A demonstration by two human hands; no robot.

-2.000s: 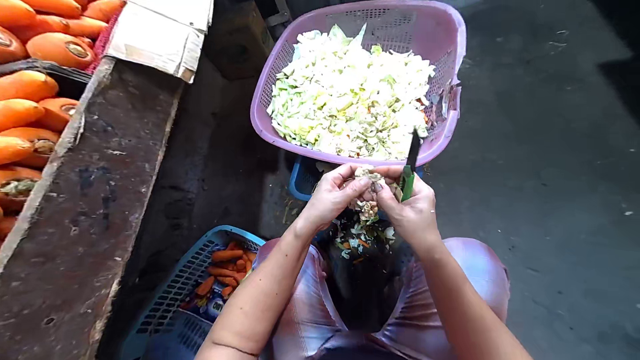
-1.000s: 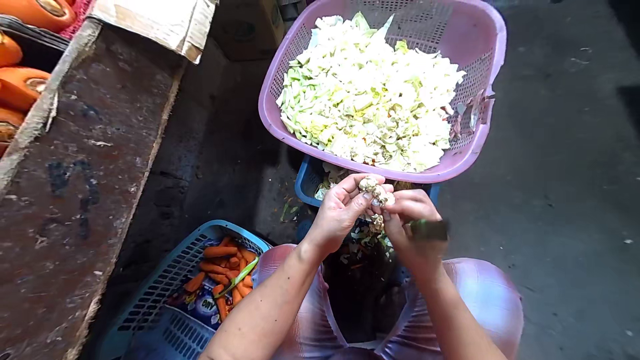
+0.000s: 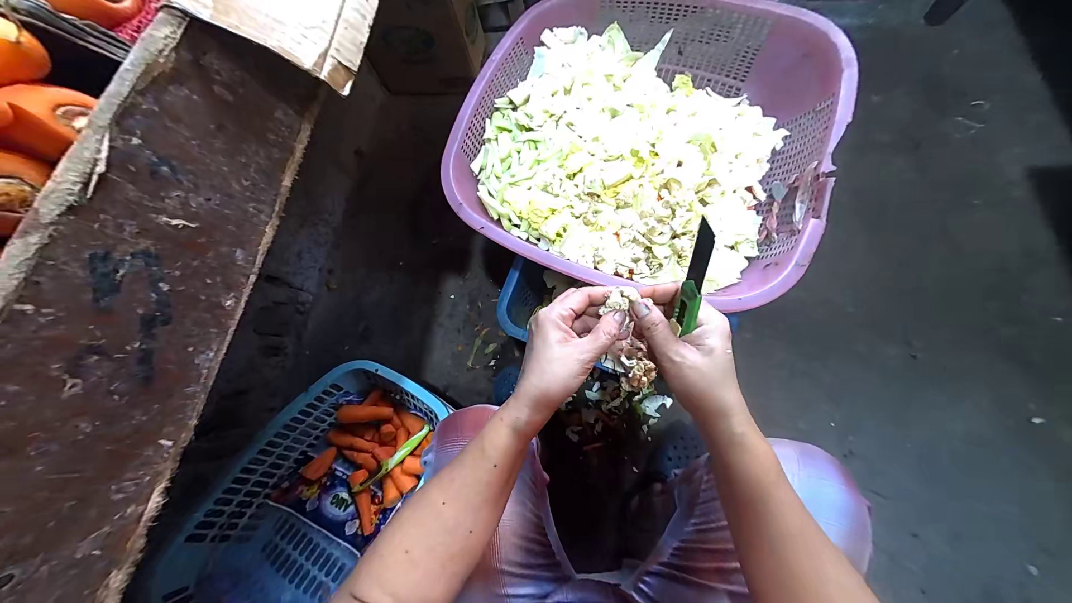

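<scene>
My left hand (image 3: 559, 347) pinches a small cream-coloured vegetable piece (image 3: 620, 303), which looks like cauliflower, between thumb and fingers. My right hand (image 3: 691, 352) touches the same piece with its thumb and also holds a green-handled knife (image 3: 688, 308), its dark blade pointing up and away from me. Just beyond both hands, a purple plastic basket (image 3: 536, 249) holds a heap of chopped pale green vegetables (image 3: 620, 159), with cabbage-like leaves among them. Below my fingers, more vegetable bits and trimmings (image 3: 641, 377) show, partly hidden by the hands.
A blue basket (image 3: 314, 394) with cut carrots (image 3: 364, 414) and a printed plastic packet (image 3: 339, 502) stands by my left knee. Under the purple basket is a blue container (image 3: 517, 301). A worn wooden board (image 3: 159, 293) runs along the left, with large orange vegetables (image 3: 42, 121) behind it.
The knife blade, blurred and pointing right one second ago, now points up and away. Both hands stay close together around the vegetable piece.
</scene>
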